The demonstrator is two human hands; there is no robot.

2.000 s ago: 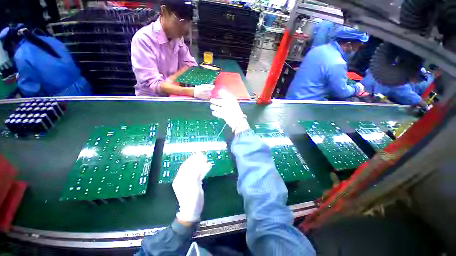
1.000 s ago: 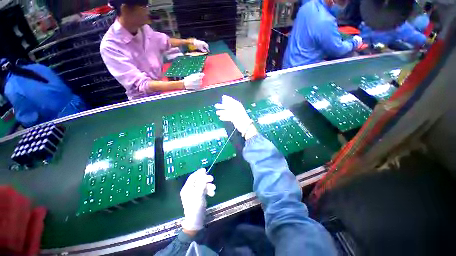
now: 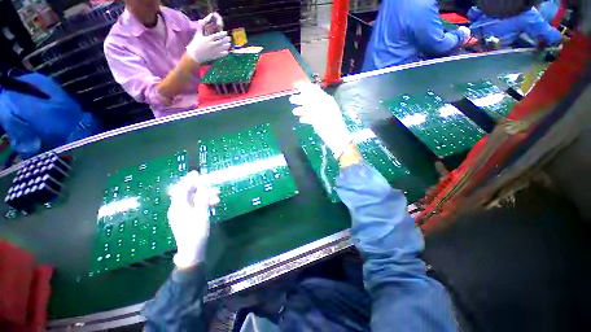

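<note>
My left hand (image 3: 189, 217), in a white glove, is over the near gap between two green circuit boards, the left one (image 3: 142, 214) and the middle one (image 3: 249, 165). Its fingers are curled, and whether they grip anything is unclear. My right hand (image 3: 322, 118), also gloved, is raised over the upper left of a third board (image 3: 372, 152), fingers loosely apart with nothing visible in them. A thin pale thread (image 3: 325, 170) hangs below the right hand over that board; its upper end is hidden.
The boards lie on a green conveyor (image 3: 272, 227) with a metal edge rail. A block of dark capacitors (image 3: 39, 181) is at far left. A person opposite handles a board (image 3: 231, 70) on a red mat (image 3: 280, 71). A red post (image 3: 336, 42) and a red-edged frame (image 3: 453, 172) stand right.
My left hand has moved left, away from my right hand, which has risen slightly. The thread, stretched between my hands before, now hangs loose. The view has shifted, and the person opposite has raised a hand.
</note>
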